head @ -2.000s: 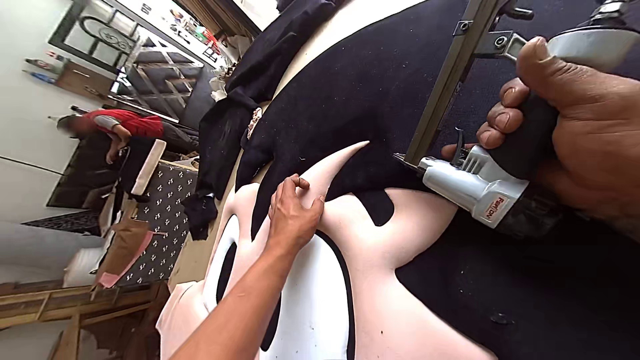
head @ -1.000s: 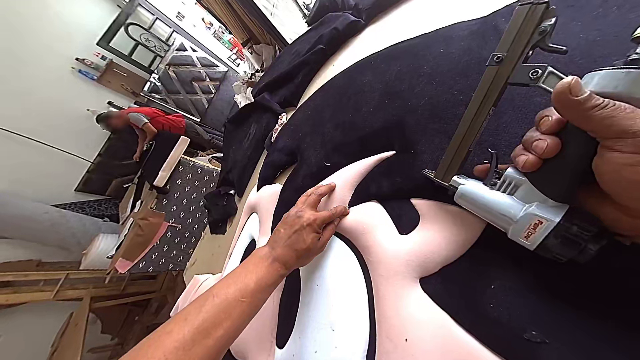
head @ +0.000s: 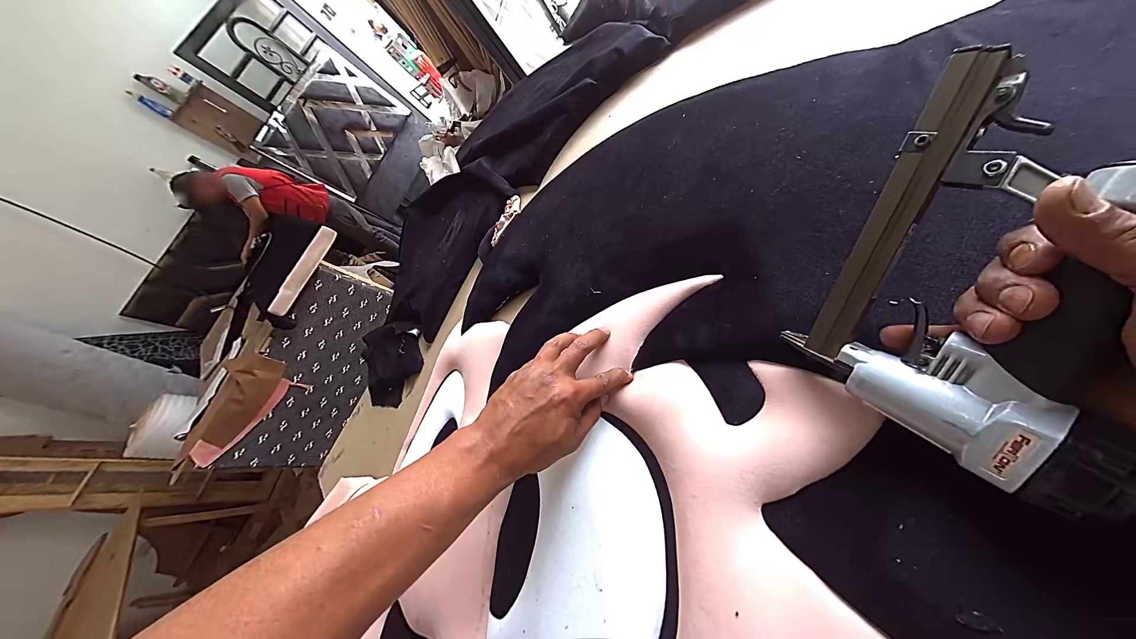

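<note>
My right hand (head: pixel 1047 275) is wrapped around the dark handle of a pneumatic staple gun (head: pixel 967 399) with a long magazine. The tool's nose points left, over the edge between the pink padded shape (head: pixel 728 461) and the black fabric (head: pixel 710 177). With its fingers spread, my left hand (head: pixel 550 399) presses flat on the pink shape, at the base of its curved pointed tip. Below that hand lies a white padded oval (head: pixel 603 532) with a black border. The right hand's palm is partly cut off by the frame edge.
A co-worker in a red top (head: pixel 275 193) bends over a dark padded piece (head: pixel 284 257) at the upper left. Dark cloth (head: pixel 444 240) is heaped along the far edge of the panel. A patterned surface (head: pixel 328 364) and wooden framing (head: pixel 115 488) stand at the left.
My left hand stays on the pink shape, its fingers now more spread than in the earliest frame. The staple gun remains in my right hand. The view has shifted somewhat.
</note>
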